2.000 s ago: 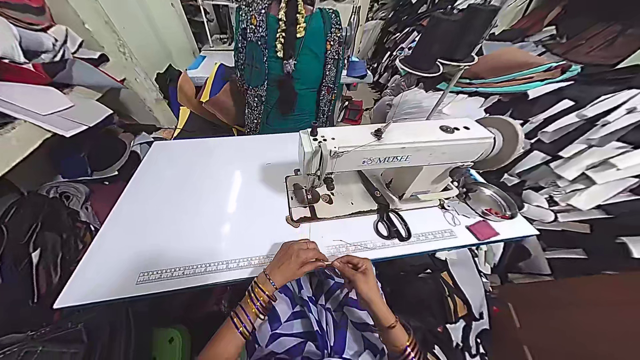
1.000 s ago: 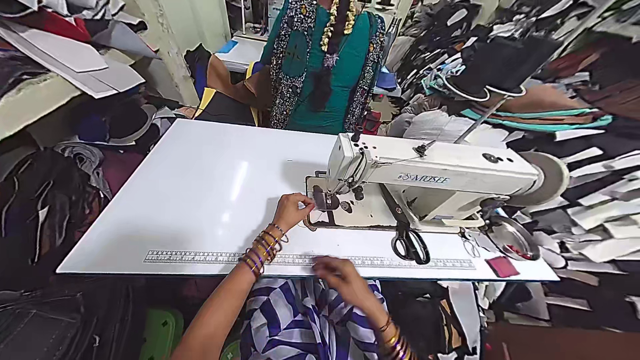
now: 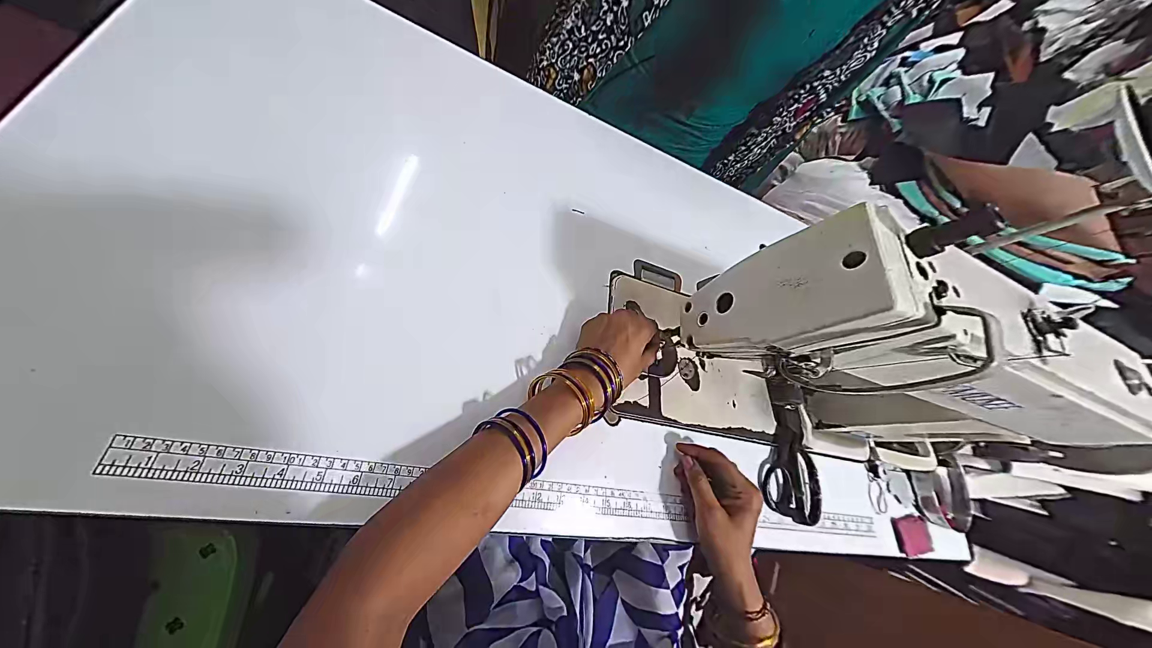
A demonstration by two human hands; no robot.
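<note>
My left hand (image 3: 621,342), with bangles on the wrist, reaches to the needle area of a white industrial sewing machine (image 3: 810,288); its fingertips are hidden behind the hand, so its hold cannot be told. Below and to the right, my right hand (image 3: 720,495) is over the table's front edge area, thumb and index fingertip pinched together, perhaps on a thread too fine to make out. Black-handled scissors (image 3: 792,481) lie right of it, partly under the machine arm. A printed ruler scale (image 3: 261,468) runs along the front of the white table (image 3: 270,297).
A dark red square piece (image 3: 913,535) lies at the front right, beside a metal bowl (image 3: 954,499). A person in teal clothing (image 3: 720,72) is beyond the far edge. Fabric scraps (image 3: 1017,216) are piled behind the machine. Patterned cloth (image 3: 558,594) covers my lap.
Two seconds ago both hands were together at the table's front edge. My left hand has since moved forward to the needle area, while my right stays near the front. The view has swung closer and tilted.
</note>
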